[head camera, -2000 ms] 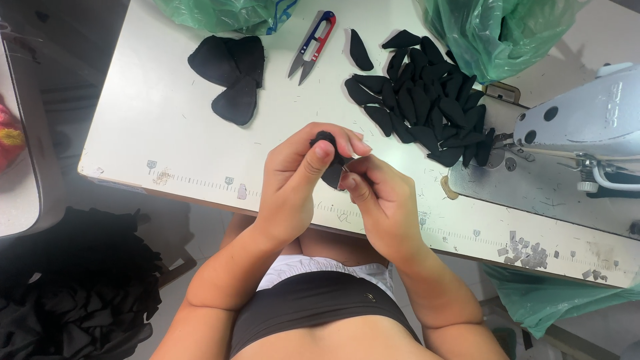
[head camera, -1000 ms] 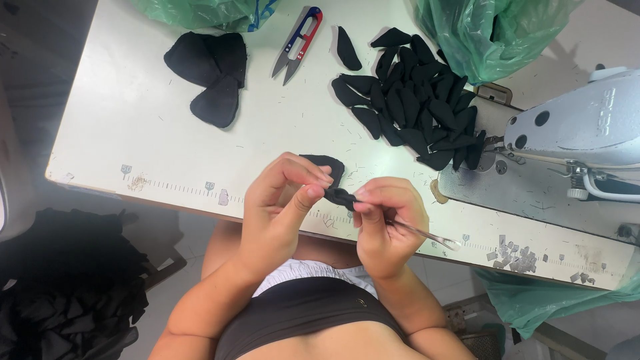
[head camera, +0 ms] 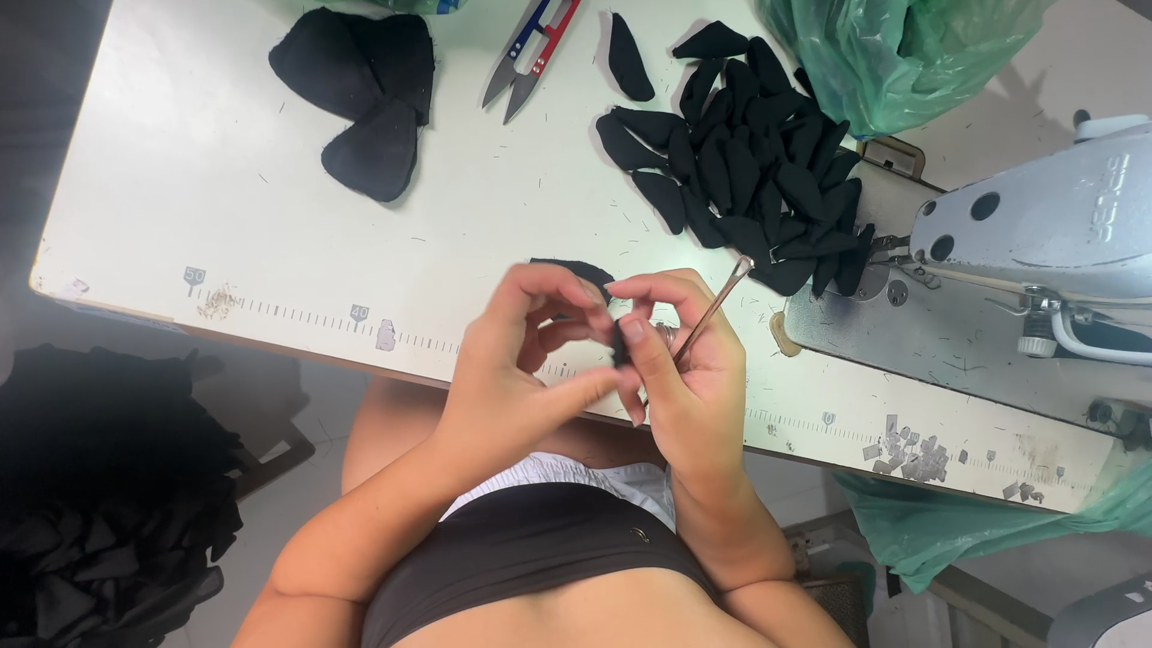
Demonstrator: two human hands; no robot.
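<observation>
My left hand [head camera: 526, 355] is curled near the middle of the table's front edge, its thumb reaching toward my right hand. A black fabric piece [head camera: 576, 265] shows behind its fingers; whether they grip it is not clear. Right beside it, my right hand [head camera: 697, 360] pinches a small black fabric part [head camera: 619, 344] between thumb and fingers. A thin metal rod tool [head camera: 715, 310] with a looped tip lies across that palm, pointing up and right. Whether the two black parts are one piece cannot be told.
Small black padded fabric pieces [head camera: 742, 162] lie heaped beside a sewing machine [head camera: 1035, 216]. Thread snips [head camera: 531, 58] and larger black fabric pieces [head camera: 360, 67] lie further back. A green plastic bag [head camera: 900, 54] stands behind the heap. Dark cloth [head camera: 99, 486] is piled at lower left.
The metal tool pointed down and right from my right hand; now its looped tip points up and right. My left fingers have spread from their pinch on the black fabric.
</observation>
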